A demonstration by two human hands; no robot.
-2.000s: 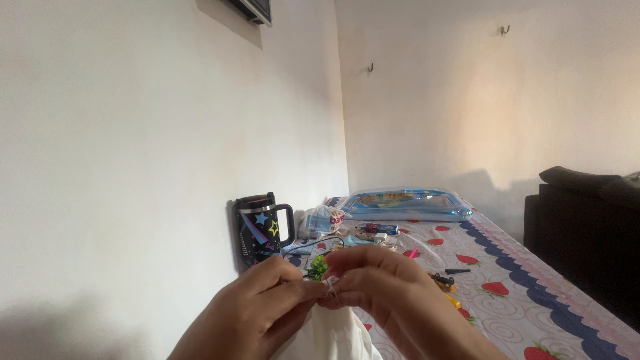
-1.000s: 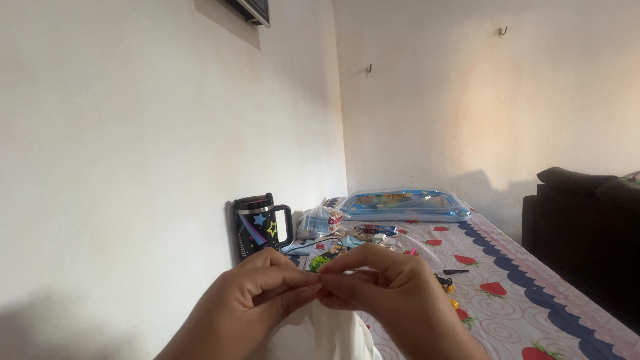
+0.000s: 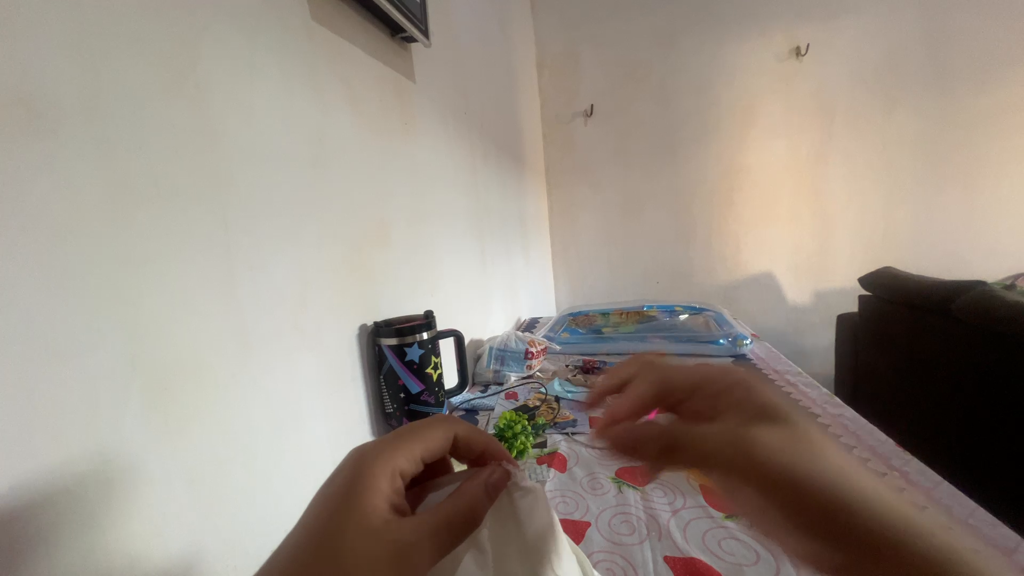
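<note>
My left hand (image 3: pixel 424 488) pinches the gathered top of a white cloth (image 3: pixel 512 528) between thumb and fingers, low in the middle of the view. My right hand (image 3: pixel 704 432), blurred, is apart from the cloth over the right part of the table, its fingers spread from the thumb; nothing shows between them. Just beyond my left fingertips is a small green artificial plant (image 3: pixel 516 434). What it stands in is hidden.
A black tumbler with a handle (image 3: pixel 412 372) stands by the left wall. Behind lie a plastic bag (image 3: pixel 512 358), a cable (image 3: pixel 500 386) and a blue plastic-wrapped item (image 3: pixel 648 330) on the strawberry-print tablecloth (image 3: pixel 608 512). A dark sofa (image 3: pixel 920 376) is at right.
My right hand has let go of the cloth and moved away to the right, where before both hands met at its top. My left hand still pinches it.
</note>
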